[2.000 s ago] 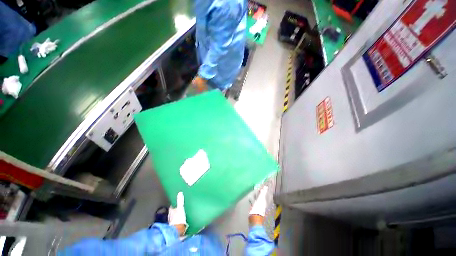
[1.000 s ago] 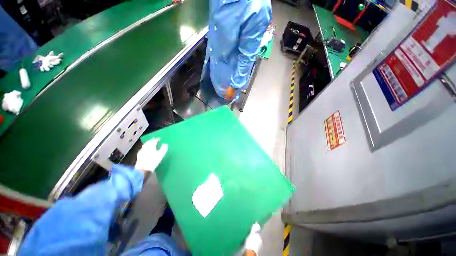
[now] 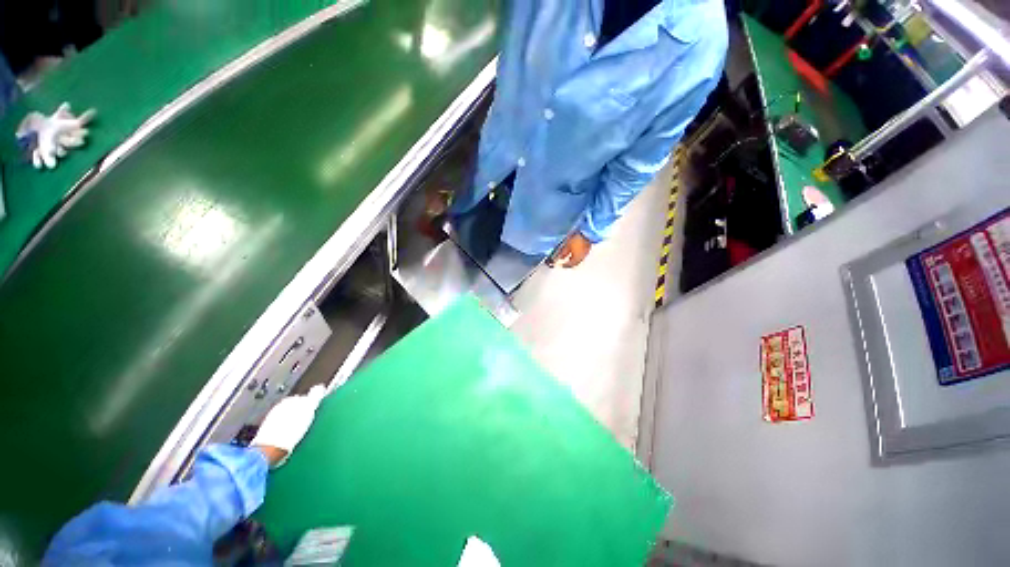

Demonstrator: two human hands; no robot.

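Observation:
The green-topped side table (image 3: pixel 476 426) lies in front of me, its lower part cut off by the picture's bottom edge. My left hand (image 3: pixel 290 424), in a white glove, is at the table's left edge, beside the conveyor; whether its fingers grip the edge is unclear. A white folded wipe (image 3: pixel 478 553) lies on the mat at the bottom edge, partly cut off. A pale striped item (image 3: pixel 319 546) shows at the bottom left of the table; I cannot tell what it is. My right hand is out of the picture.
The glossy green conveyor (image 3: pixel 255 177) runs along the left, with a switch panel (image 3: pixel 271 371) under its rail. A person in a blue smock (image 3: pixel 598 122) stands beyond the table. A grey cabinet (image 3: pixel 720 377) is at the right. White gloves (image 3: pixel 53 135) lie across the belt.
The view has moved forward towards the person. The table and wipe sit lower in the picture. My left hand has moved off the mat's corner to its left edge. My right hand has left the picture.

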